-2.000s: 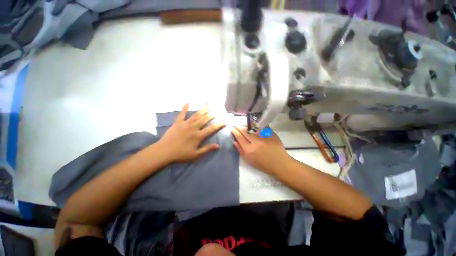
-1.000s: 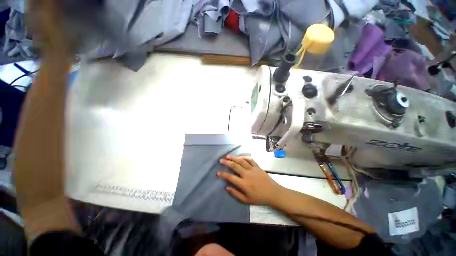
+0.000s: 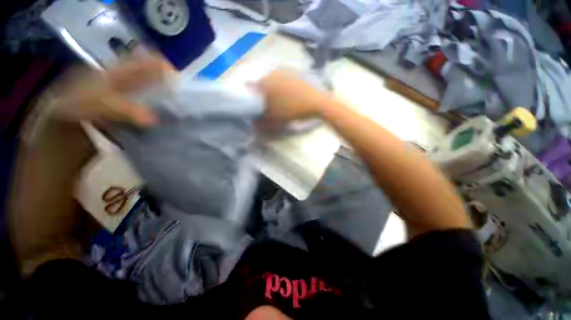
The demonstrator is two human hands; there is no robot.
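Observation:
A large grey cloth panel (image 3: pixel 188 150) hangs blurred between my two hands, over the left end of the table. My left hand (image 3: pixel 122 94) grips its upper left part. My right hand (image 3: pixel 285 97) grips its upper right part. Fingers of both hands are smeared by motion. Another grey cloth piece (image 3: pixel 347 197) lies at the table's front edge, left of the off-white sewing machine (image 3: pixel 501 181).
Scissors (image 3: pixel 116 200) lie on a pale side board at left. A blue motor housing with a round dial (image 3: pixel 168 15) stands at upper left. Heaped grey cloth (image 3: pixel 181 250) lies at my lap side, more cloth (image 3: pixel 482 56) at the back. A yellow thread cone (image 3: pixel 521 119) tops the machine.
The view has swung left. My right hand has left the cloth near the needle and moved left. Both hands now hold a grey panel in the air.

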